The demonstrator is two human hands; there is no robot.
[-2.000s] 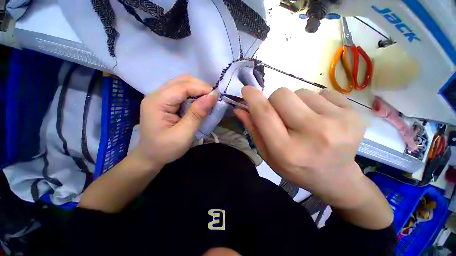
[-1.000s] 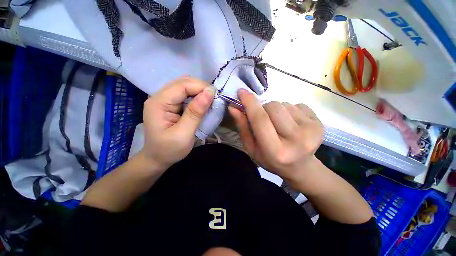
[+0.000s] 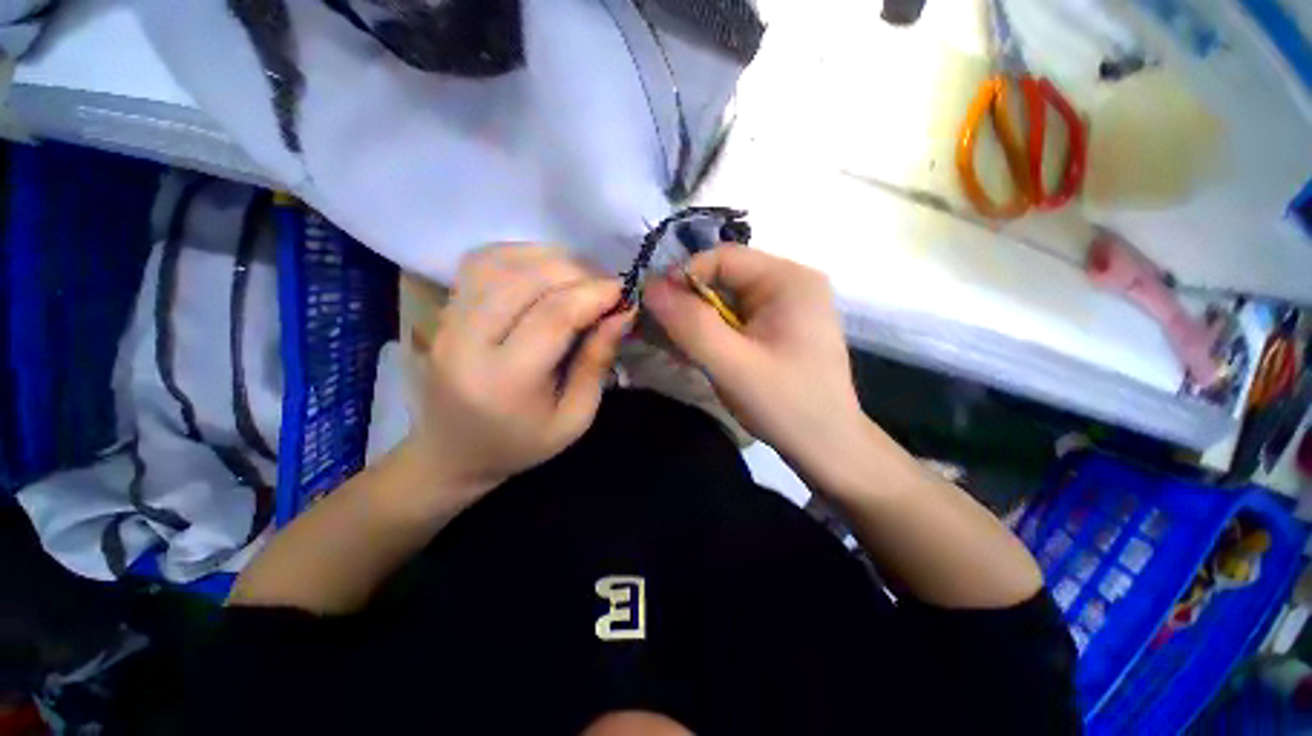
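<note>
A light grey garment (image 3: 432, 158) with dark textured bands lies over the table's front edge. My left hand (image 3: 518, 360) pinches its dark, fuzzy seam edge (image 3: 658, 247) between thumb and fingers. My right hand (image 3: 770, 338) is just to the right, its thumb and fingertips on the same seam. A small tool with a yellowish handle (image 3: 715, 302) sticks out between my right fingers; the rest of it is hidden in the hand. Both hands are slightly blurred.
Scissors with orange and red handles (image 3: 1025, 144) and a pink cloth strip (image 3: 1151, 305) lie on the white table (image 3: 921, 273) to the right. A blue basket (image 3: 320, 345) with striped garment pieces stands left, another blue basket (image 3: 1122, 554) with colourful scraps right. The machine head (image 3: 1252, 86) is blurred.
My right hand has turned and closed in around the seam, and the tool's yellowish handle now shows. The long dark strip across the table is now mostly out of sight. The view has shifted slightly.
</note>
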